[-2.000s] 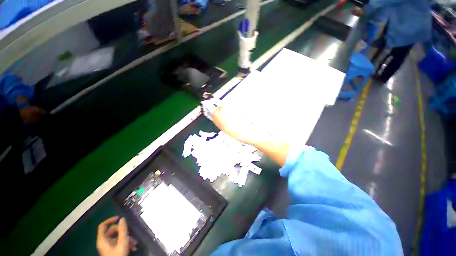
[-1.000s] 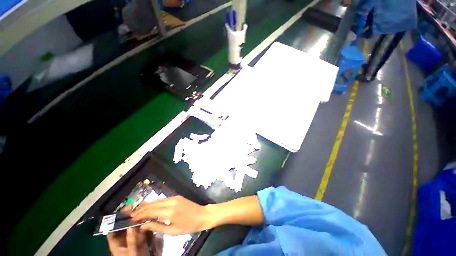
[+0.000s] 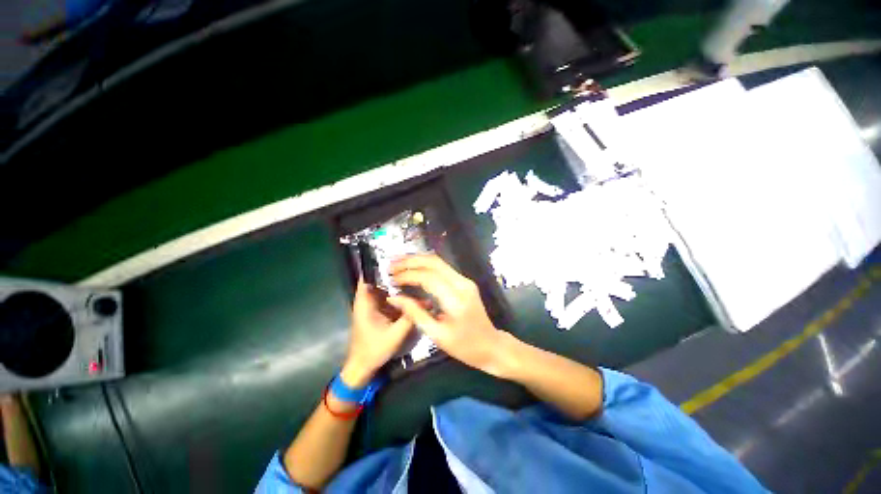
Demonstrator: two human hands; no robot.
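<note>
An open tablet unit (image 3: 473,256) with a dark frame lies on the green bench in front of me. Its circuit parts and a bright middle show between and around my hands. My left hand (image 3: 375,326), with a blue band and red cord at the wrist, is over the unit's left side. My right hand (image 3: 452,311) is over its middle, close to the left one. A narrow dark piece stands by my left fingertips. What either hand's fingers hold cannot be told.
A heap of white scraps (image 3: 580,246) lies right of the unit. A small white box (image 3: 587,140) and a white stack (image 3: 773,193) are beyond. A white blower (image 3: 108,333) is at left, with another person's arm (image 3: 17,434). A dark unit (image 3: 565,48) sits on the belt.
The view has swung left and now shows the blower. My right hand has come back from the white box to the unit. The striped piece seen at my fingers a second ago no longer shows clearly.
</note>
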